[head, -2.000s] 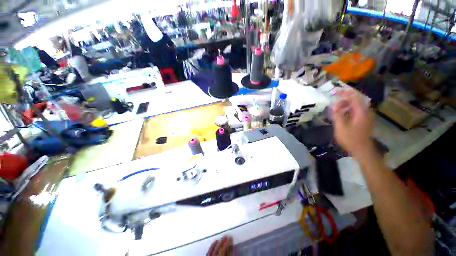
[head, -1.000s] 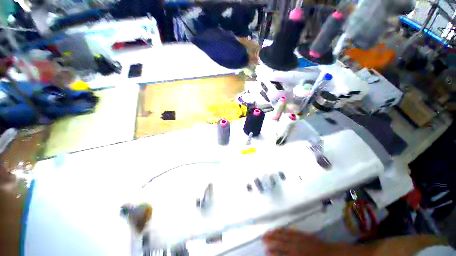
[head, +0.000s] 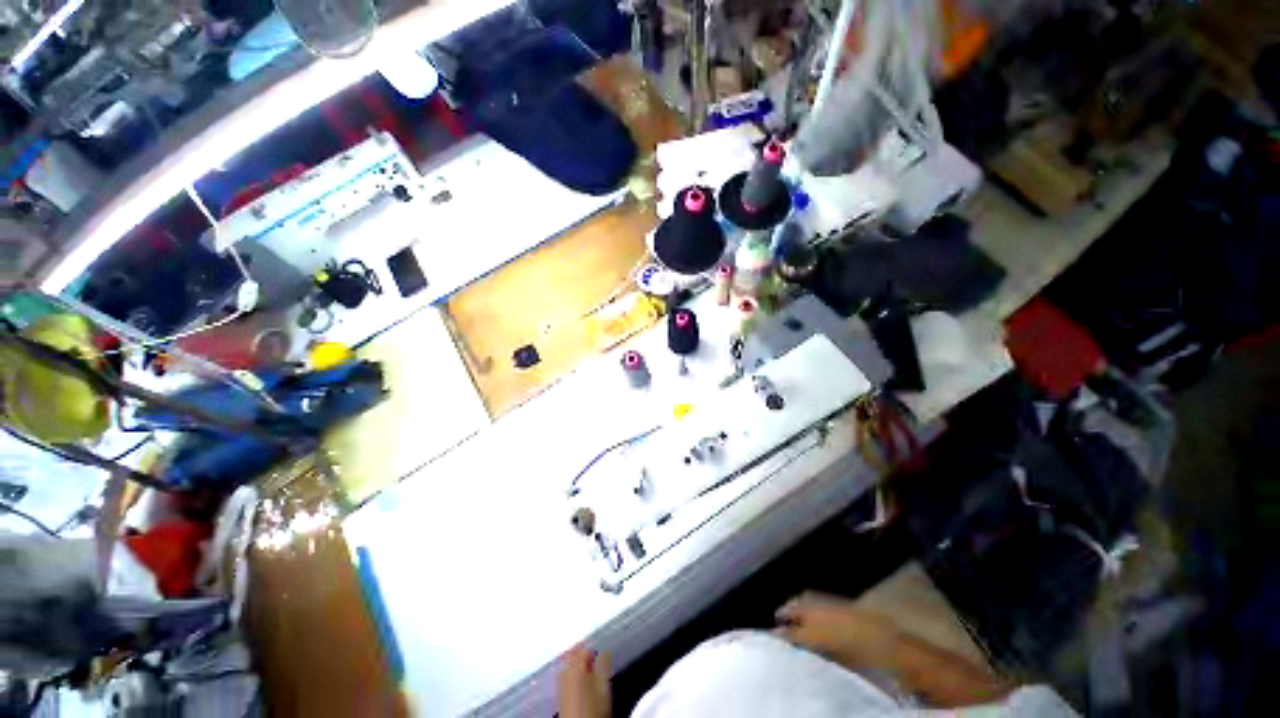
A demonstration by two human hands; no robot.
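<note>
The white sewing machine (head: 803, 389) stands on the white table (head: 463, 561), seen from above. Its grey post with a brass-coloured base (head: 584, 520) is at the left end of the head. My left hand (head: 584, 682) is at the table's front edge, small and cut off by the bottom of the picture; whether it holds anything cannot be told. My right hand (head: 831, 627) is below the front edge, beside white cloth (head: 765, 680) at my body. Its fingers are blurred, and nothing clear shows in it. The needle area is too small to read.
A small black cone (head: 684, 333) and a grey cone (head: 636, 370) stand behind the machine. Larger cones (head: 689, 236) stand at the rear. Scissors (head: 887, 438) are at the table's right end. A brown wooden surface (head: 302, 617) is left, and a red thing (head: 1053, 349) right.
The view has pulled back, so the machine looks smaller. My right hand, earlier raised at the right, then by the machine's front, is now lower, below the table edge. My left hand shows again.
</note>
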